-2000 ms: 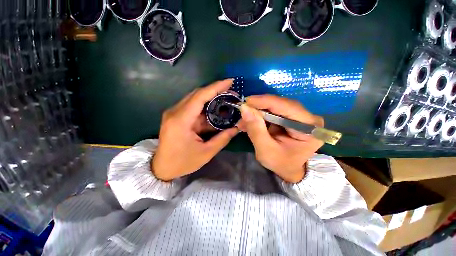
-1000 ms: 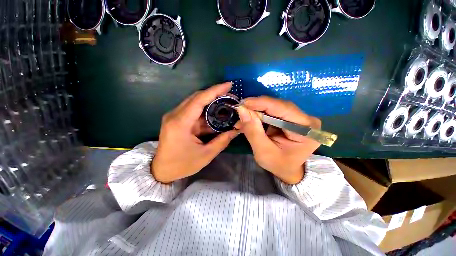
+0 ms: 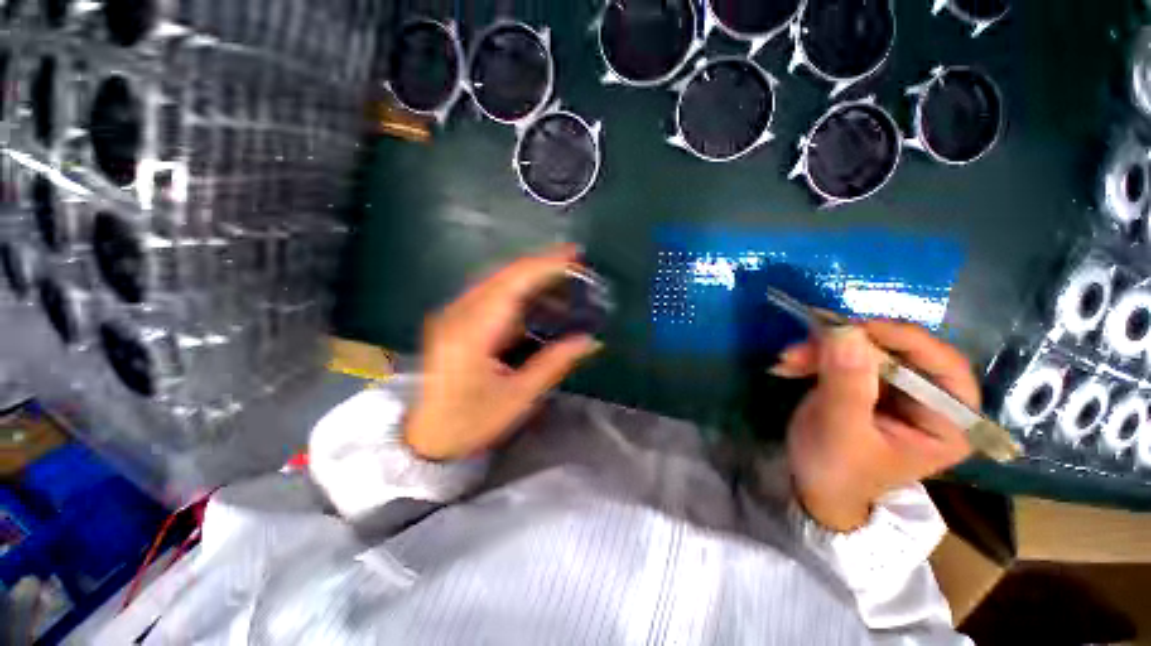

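My left hand (image 3: 486, 360) holds a round black watch case (image 3: 564, 307) between thumb and fingers, low over the green mat; hand and case are blurred. My right hand (image 3: 877, 416) holds silver tweezers (image 3: 919, 386) like a pen, the tip pointing up-left over the blue backing sheet (image 3: 728, 318). Whether the tip touches the sheet or holds anything cannot be told. The sheet lies flat, with rows of tiny pale dots and bright glare.
Several loose black watch cases (image 3: 558, 157) lie on the dark green mat (image 3: 467, 189) beyond the sheet. Stacked clear trays (image 3: 240, 240) stand left. A tray of white rings (image 3: 1088, 299) is right. A cardboard carton (image 3: 1073, 574) and blue bin (image 3: 82, 511) are below.
My right hand and tweezers have moved right, away from the watch case and over the blue sheet. My left hand still holds the case. The view has shifted, showing more cases and more of the left trays.
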